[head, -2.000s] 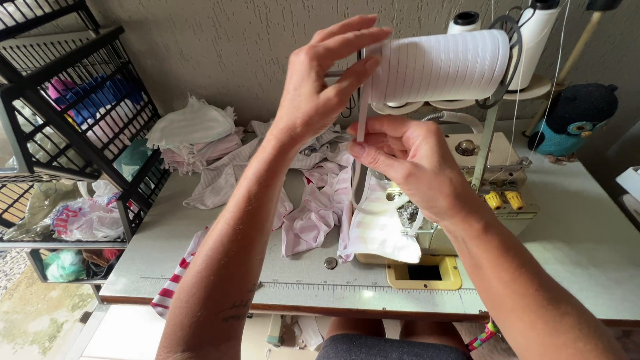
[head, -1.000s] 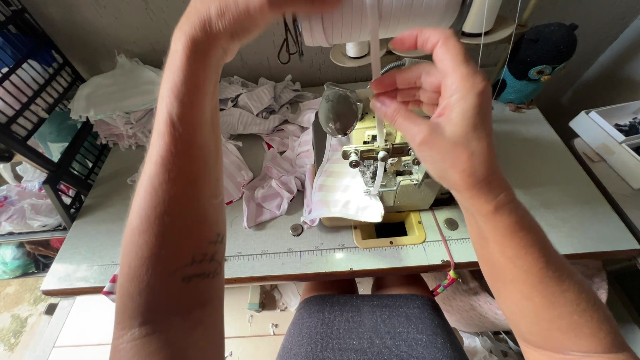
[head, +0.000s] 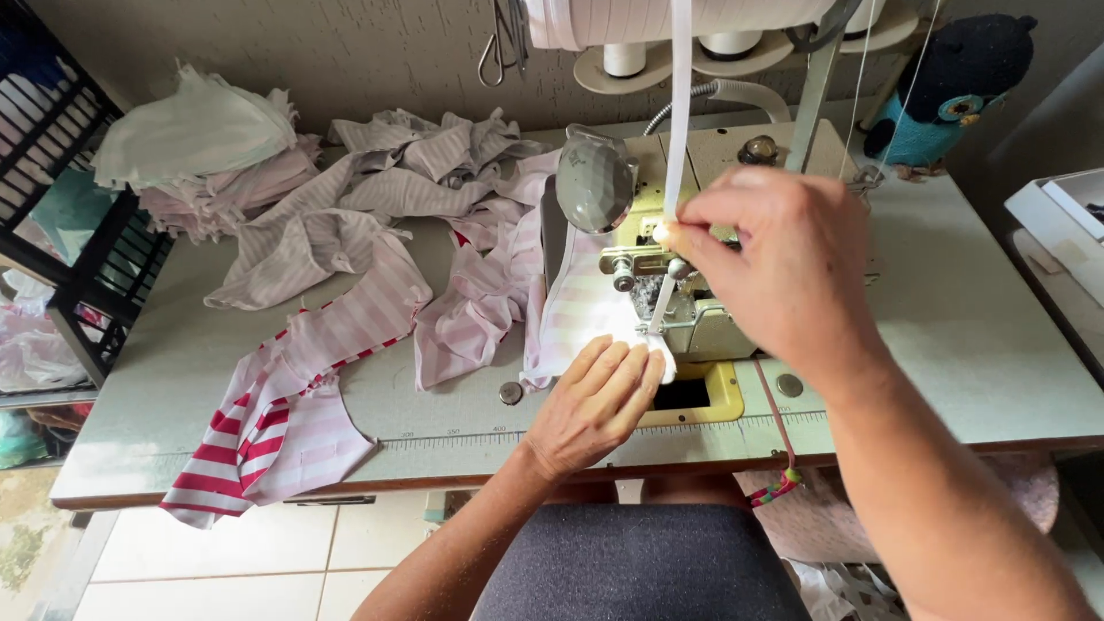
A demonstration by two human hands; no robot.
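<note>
My right hand (head: 768,233) pinches a white elastic band (head: 680,112) between thumb and forefinger, just above the tension guide of an industrial sewing machine (head: 716,332). From a large roll of elastic (head: 604,19) the band hangs down to my fingers and runs on to the presser foot area. My left hand (head: 599,401) lies with its fingers flat on a pale striped fabric piece (head: 582,302) beside the needle area; the fingertips touch the cloth near its right end. Whether they grip it cannot be told. The needle itself is hidden.
Pale striped fabric pieces (head: 371,190) lie left of the machine, with a red-and-white striped piece (head: 228,457) over the table's front edge. A stack of cut cloth (head: 207,138) stands at back left by a black basket (head: 95,285). A crocheted owl (head: 927,112) sits at back right.
My left hand has come down from the elastic roll to the fabric at the machine. My right hand has lowered along the band to the guide. The view has shifted.
</note>
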